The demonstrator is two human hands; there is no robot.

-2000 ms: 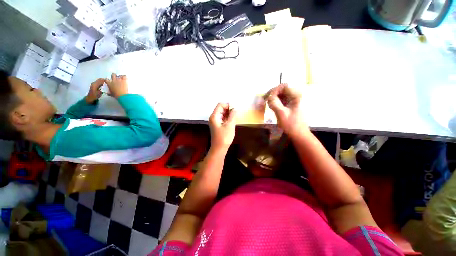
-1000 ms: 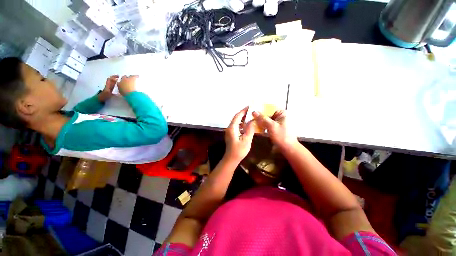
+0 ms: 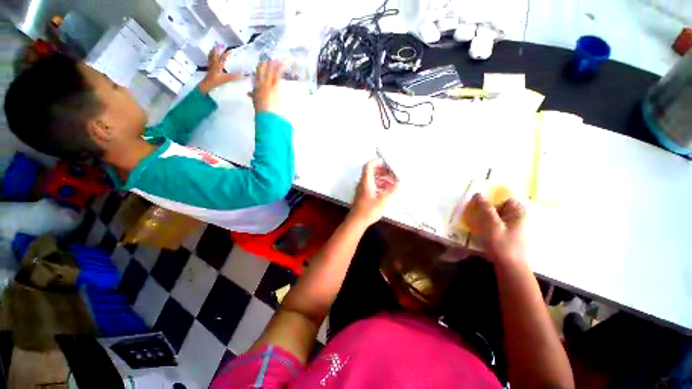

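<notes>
My left hand [image 3: 374,186] is over the table's front edge, palm partly up and fingers curled. A thin greyish sliver shows at its fingertips, too small to tell what it is. My right hand [image 3: 497,224] is to the right at the same edge, its fingers closed on a thin yellowish backing sheet [image 3: 498,195]. A pale flat piece lies against the sheet's left side, hard to see on the white table. A thin dark stick [image 3: 488,174] shows just behind the sheet.
A person in green sleeves [image 3: 220,182] sits at the left, both hands raised by the clear bags [image 3: 281,55]. White cartons [image 3: 125,49] stand at far left. Black cables [image 3: 372,57], a dark flat card [image 3: 432,80], a blue cup [image 3: 590,56] and a kettle [image 3: 671,106] are behind.
The view has turned, shifting the table scene. My hands were together at the yellowish sheet and are now apart, the sheet with my right hand. The other person's hands have risen towards the bags.
</notes>
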